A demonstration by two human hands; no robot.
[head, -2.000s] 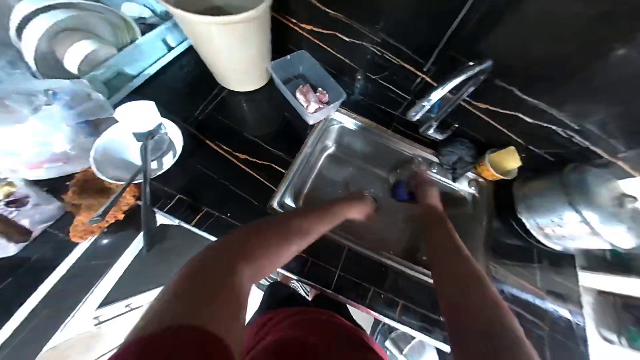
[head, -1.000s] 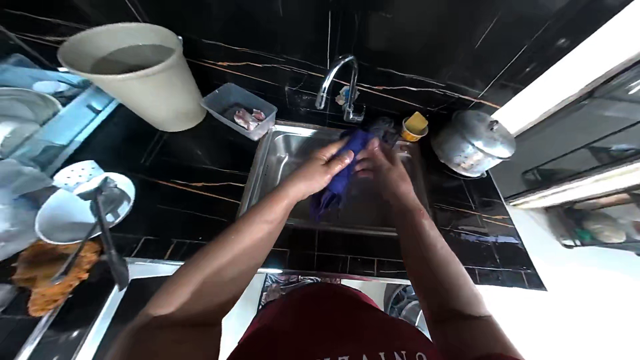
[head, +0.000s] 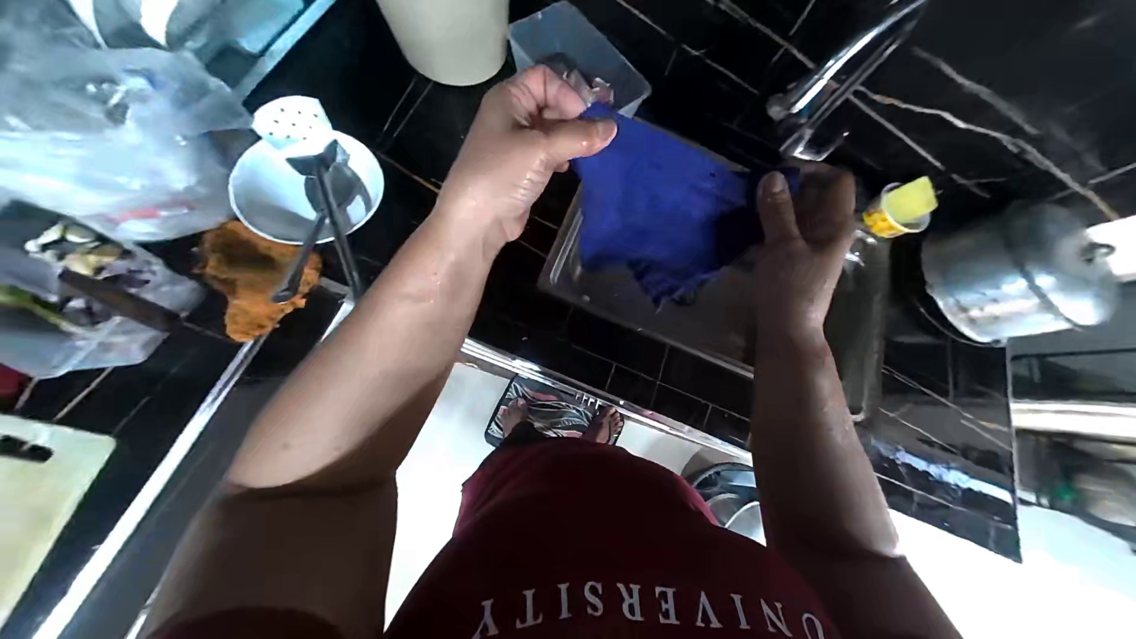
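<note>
A wet-looking blue cloth [head: 661,200] is stretched out above the metal sink [head: 692,328]. My left hand [head: 524,138] pinches its upper left corner between thumb and fingers, near the clear plastic container [head: 577,44]. At the cloth's other end, my right hand [head: 803,209] grips it just below the chrome faucet [head: 843,80]. The cloth hides part of the basin, and its lower edge hangs loosely.
To the left stand a white bowl [head: 248,200] with utensils, an orange cloth [head: 253,275] and plastic bags [head: 115,133]. Beyond the sink on the right are a yellow cup with a sponge [head: 901,209] and a lidded metal pot [head: 1021,271]. A beige bucket [head: 448,35] stands behind.
The blue cloth, bunched between my hands one second ago, is now spread open. My hands have moved apart. The view has turned and shifted.
</note>
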